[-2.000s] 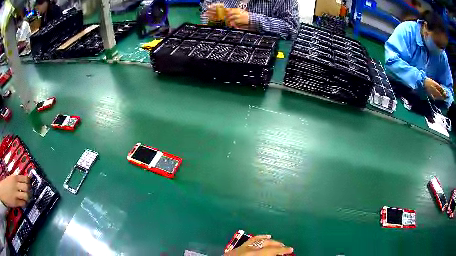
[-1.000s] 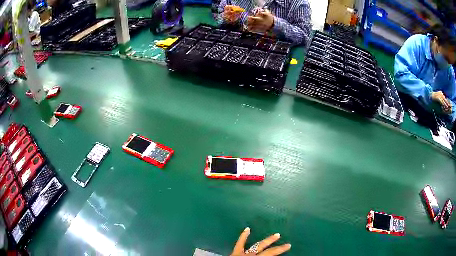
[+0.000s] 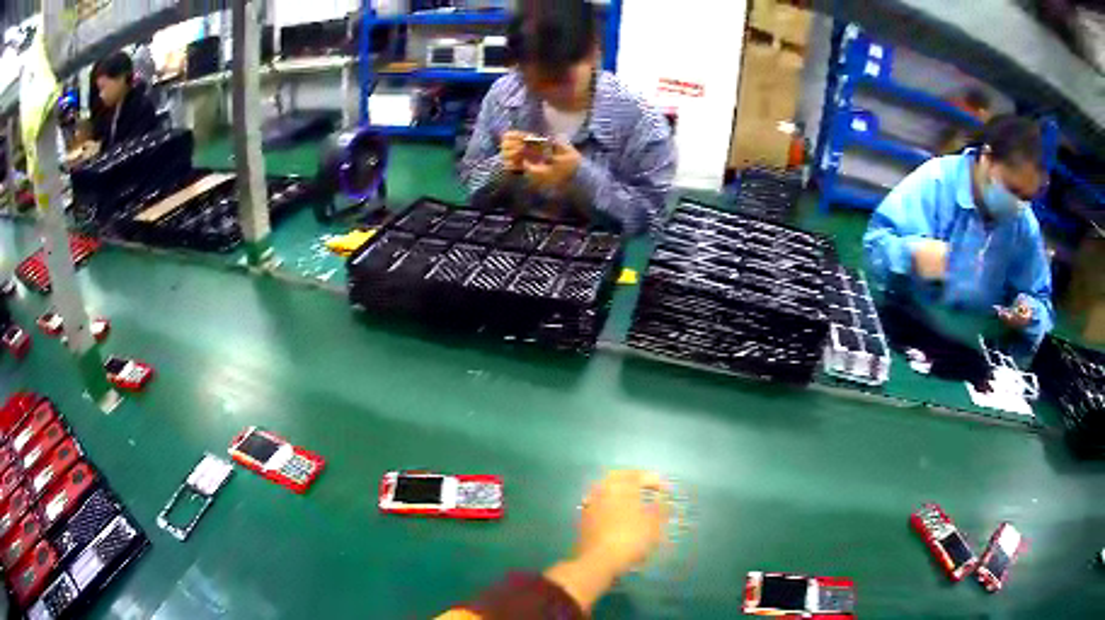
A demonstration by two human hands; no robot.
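Observation:
My left hand (image 3: 624, 521) reaches out over the green surface from the bottom, with a dark reddish sleeve. It is blurred; I cannot tell its finger pose or whether it holds anything. Left of it lies a red keypad phone (image 3: 442, 494), black screen to the left, not touching the hand. Another red phone (image 3: 276, 458) lies further left, beside a silver-grey open front housing (image 3: 195, 495). A phone (image 3: 800, 595) lies at the lower right, and two more (image 3: 943, 541) (image 3: 1000, 556) lie beyond it. My right hand is out of view.
Black stacked trays (image 3: 485, 269) (image 3: 733, 291) stand along the far edge, with a pale tray (image 3: 856, 327) beside them. Seated workers (image 3: 570, 133) (image 3: 969, 230) are opposite. A parts tray (image 3: 61, 515) lies at lower left. A metal post (image 3: 250, 133) rises at left.
A phone first lay beneath my left hand, then on the surface with the hand open and apart from it. The hand has since moved up. The view has tilted up, showing more of the room.

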